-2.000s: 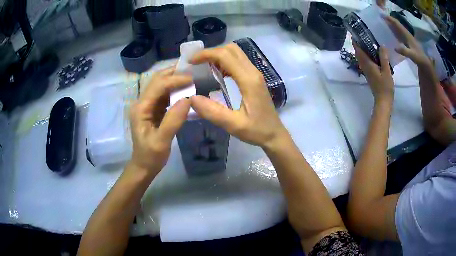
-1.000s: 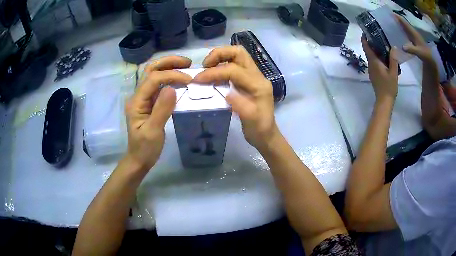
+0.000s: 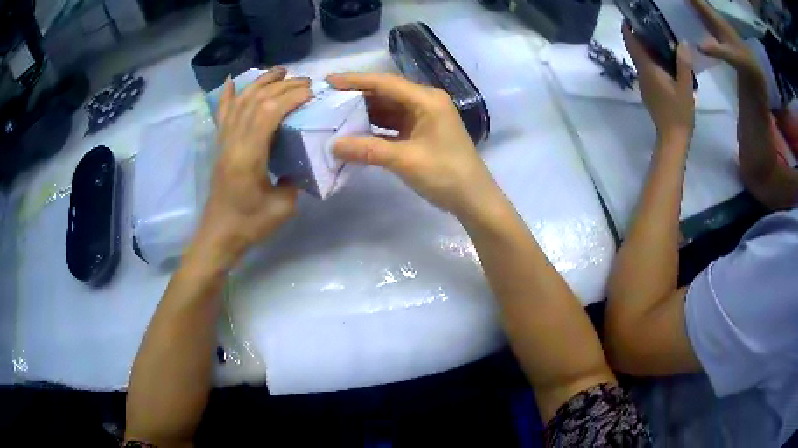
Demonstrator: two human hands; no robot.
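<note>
A retail carton point(image 3: 302, 144) is tilted above the bench, with its closed white end facing me and to the right. My left hand point(image 3: 249, 162) is wrapped over its top and left side. My right hand point(image 3: 411, 140) holds the end of the carton, thumb on the end face and fingers behind the top edge. Most of the carton's far part is hidden behind my left hand.
A black cover point(image 3: 93, 215) and a translucent housing point(image 3: 166, 188) lie on the left. A black ribbed unit point(image 3: 440, 77) lies behind my right hand. Black cup-like parts point(image 3: 278, 31) and a small black parts pile point(image 3: 115, 101) stand further back. Another person's hands point(image 3: 661, 96) hold a black unit at right.
The carton stood upright with its top flaps being folded; its top is now closed. It has been lifted and tipped over, its closed end turned towards me. The view has shifted slightly.
</note>
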